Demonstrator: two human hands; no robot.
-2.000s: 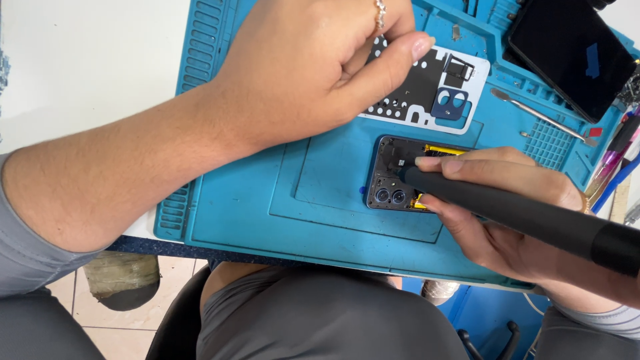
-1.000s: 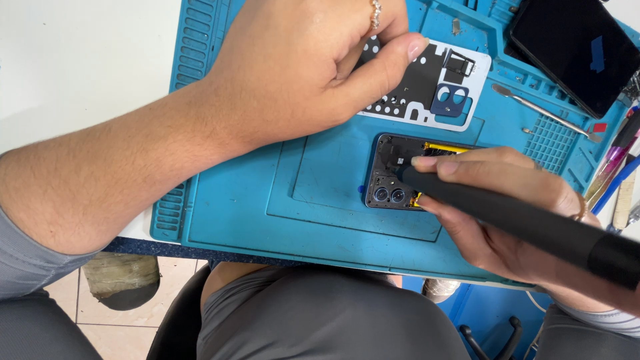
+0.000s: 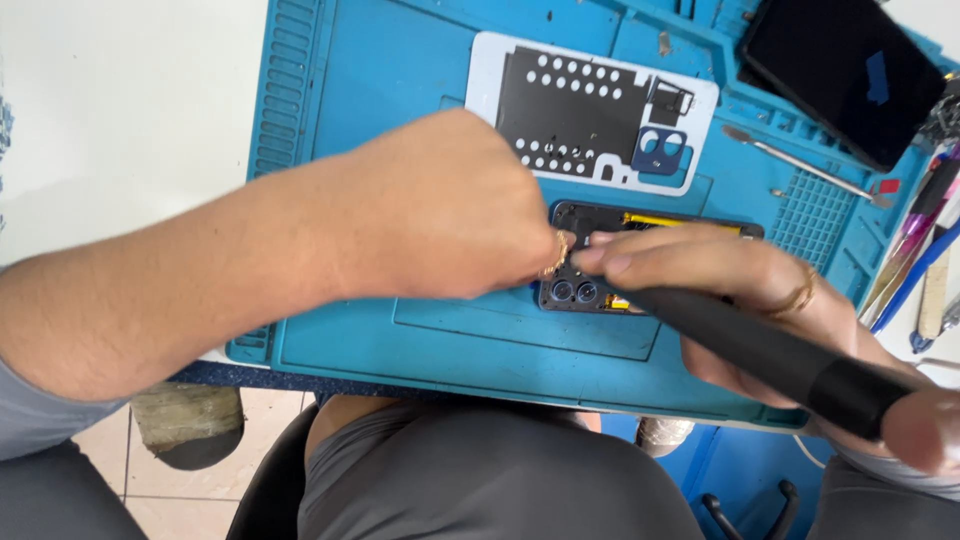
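An opened smartphone (image 3: 589, 217) lies on the blue silicone repair mat (image 3: 480, 330), with two camera lenses and yellow parts showing. My left hand (image 3: 465, 210), blurred and curled, is at the phone's left end; its fingertips are hidden, so whether it holds something cannot be told. My right hand (image 3: 735, 277) is over the phone, its fingers along a thick black pen-shaped tool (image 3: 757, 345), whose tip is at the phone near the lenses. Above the phone lies a white phone back cover (image 3: 697, 112) with a black sheet and a blue camera plate (image 3: 660, 150).
A dark-screened phone (image 3: 840, 67) rests at the upper right of the mat. A metal spudger (image 3: 802, 165) lies below it, beside a small red piece (image 3: 889, 187). Tweezers and other tools lie at the right edge. White tabletop (image 3: 127, 97) extends on the left.
My left hand has moved down from the back cover to the phone's left end, uncovering the cover. My right hand's fingers have shifted toward the lens end and are more outstretched.
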